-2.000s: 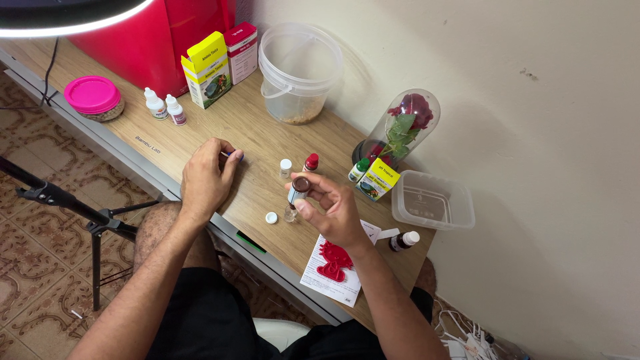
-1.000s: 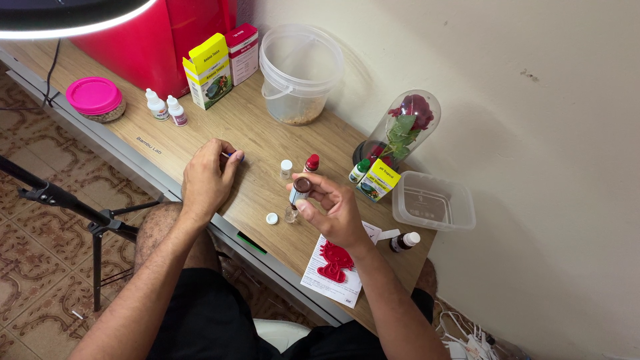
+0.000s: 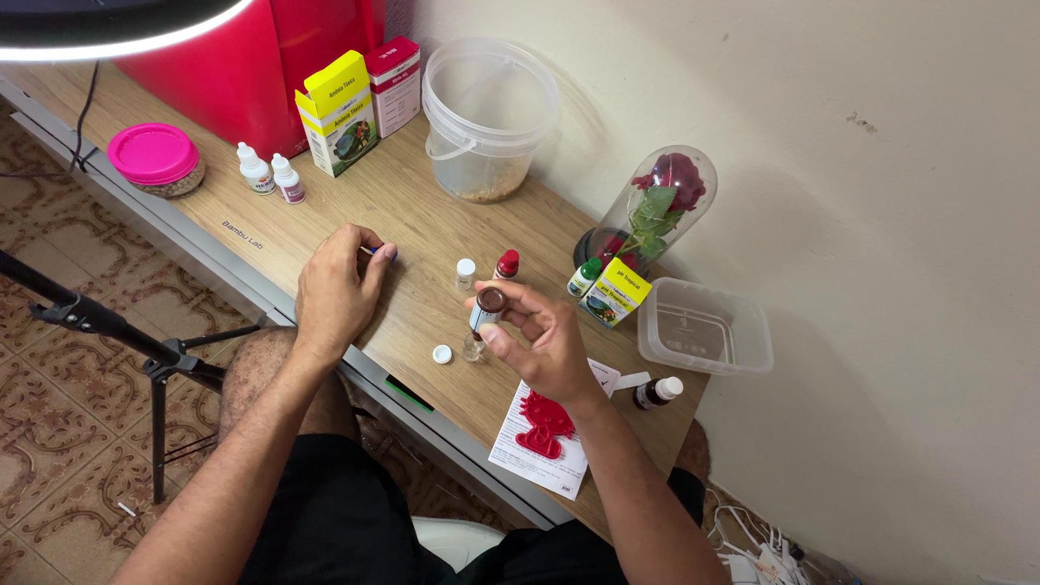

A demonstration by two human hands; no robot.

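Observation:
My right hand (image 3: 540, 337) grips a small dark brown bottle (image 3: 489, 307), tilted above a small clear glass vial (image 3: 473, 348) on the wooden desk. Beside that vial lies a white cap (image 3: 442, 354). A second vial with a white cap (image 3: 465, 274) and a red-capped bottle (image 3: 507, 264) stand just beyond my fingers. My left hand (image 3: 343, 284) rests on the desk, its thumb and fingers closed on a small blue object (image 3: 385, 253), mostly hidden. A red cat-shaped plastic piece (image 3: 543, 424) lies on a printed sheet (image 3: 520, 457) below my right wrist.
White dropper bottles (image 3: 288, 179), a yellow box (image 3: 337, 114) and a clear bucket (image 3: 487, 122) stand farther back. Right are a domed rose (image 3: 662, 203), green-capped bottle (image 3: 583, 277), pH test box (image 3: 615, 292), plastic tub (image 3: 703, 329) and white-capped dark bottle (image 3: 658, 392). A tripod (image 3: 162, 353) stands left.

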